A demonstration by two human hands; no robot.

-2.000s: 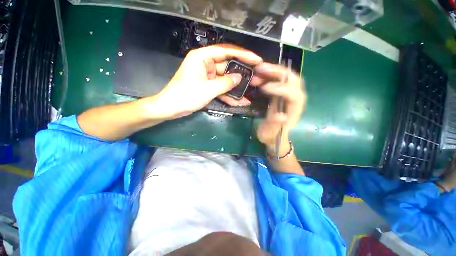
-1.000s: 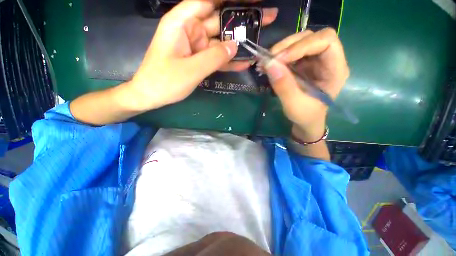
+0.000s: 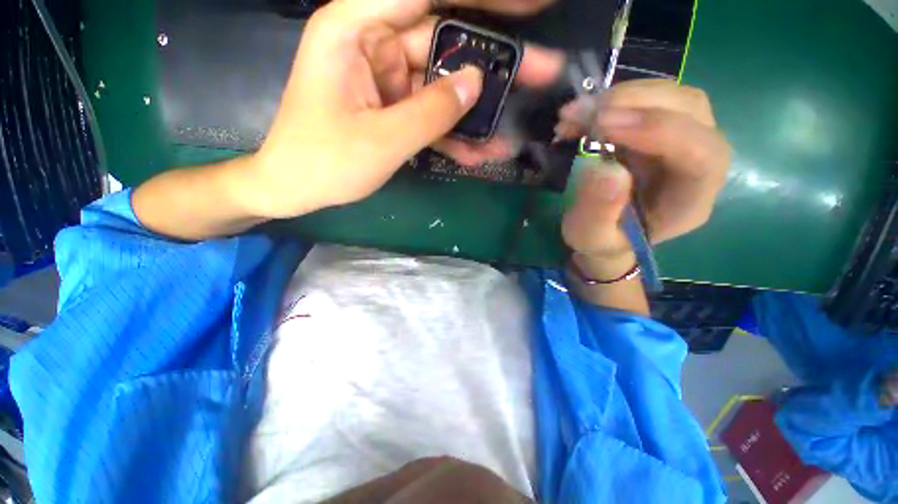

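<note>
My left hand (image 3: pixel 369 118) holds a black rounded-square watch housing (image 3: pixel 489 98), open side up, with the thumb pressed inside it. A red wire and small gold contacts show near its top edge. My bare right hand (image 3: pixel 650 157) is to the right of the housing, apart from it, and holds silver tweezers (image 3: pixel 637 231). The tweezers' tips point up and are blurred. The thumb hides part of the housing's inside.
A flat black box (image 3: pixel 226 79) lies under the hands on the green mat (image 3: pixel 778 148). Black trays (image 3: pixel 49 128) stand at the left, others at the right edge. White flecks dot the mat. A person's blue sleeve (image 3: pixel 837 394) and a red booklet (image 3: pixel 768 453) are at lower right.
My right hand has drawn the tweezers out of the housing, and moved right. My left thumb has moved further over the inside, and the white part seen there earlier is mostly hidden.
</note>
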